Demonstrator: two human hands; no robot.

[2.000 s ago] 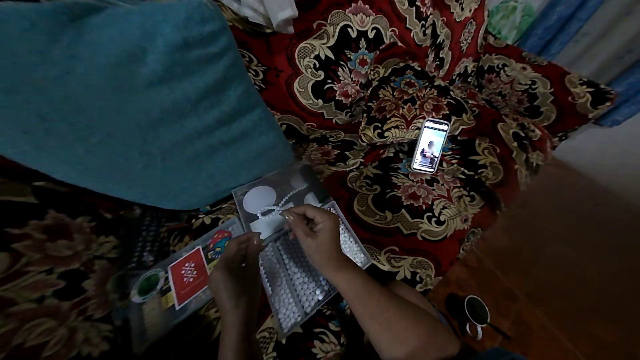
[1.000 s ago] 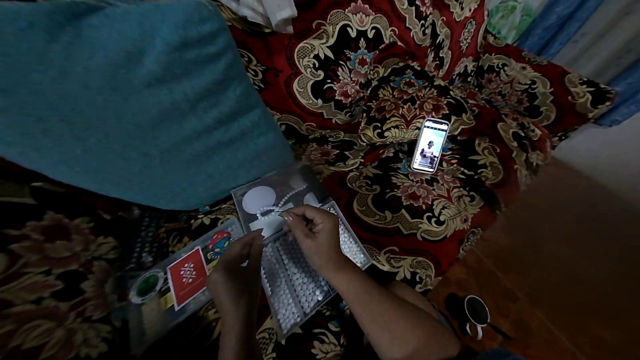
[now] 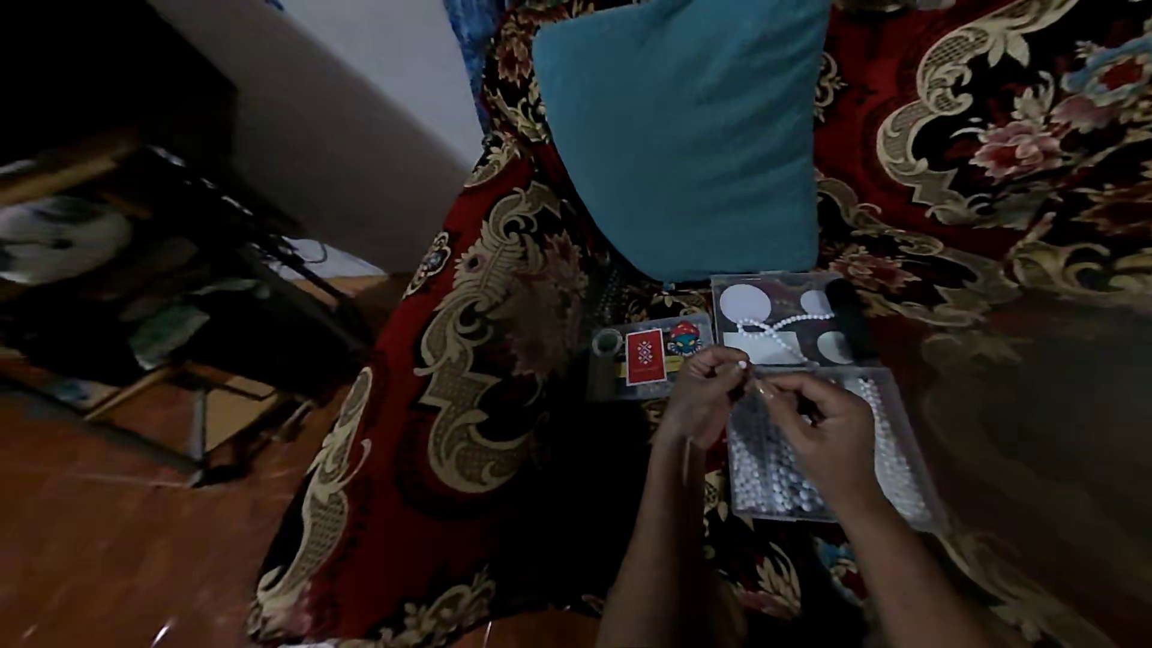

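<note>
My left hand (image 3: 702, 396) pinches a small white bead (image 3: 742, 364) between thumb and fingers. My right hand (image 3: 823, 427) is close beside it, thumb and forefinger pinched together at what looks like the thin end of a string; the detail is too small to make out. Both hands are above an open clear plastic bead box (image 3: 920, 490) whose compartments hold many white beads (image 3: 778, 472). A string of white beads (image 3: 796, 319) lies looped on the box's raised lid (image 3: 720, 310), which shows pale round shapes.
Left of the bead box lies another clear plastic case (image 3: 598, 382) with a red card (image 3: 644, 356), a colourful figure (image 3: 686, 337) and a green spool (image 3: 607, 341). A teal cushion (image 3: 693, 135) leans behind. Patterned red fabric (image 3: 387, 504) covers the sofa; a dark shelf (image 3: 162, 441) stands at left.
The view has swung far to the left; the phone and the cup are out of sight. Both hands remain close together over the bead box.
</note>
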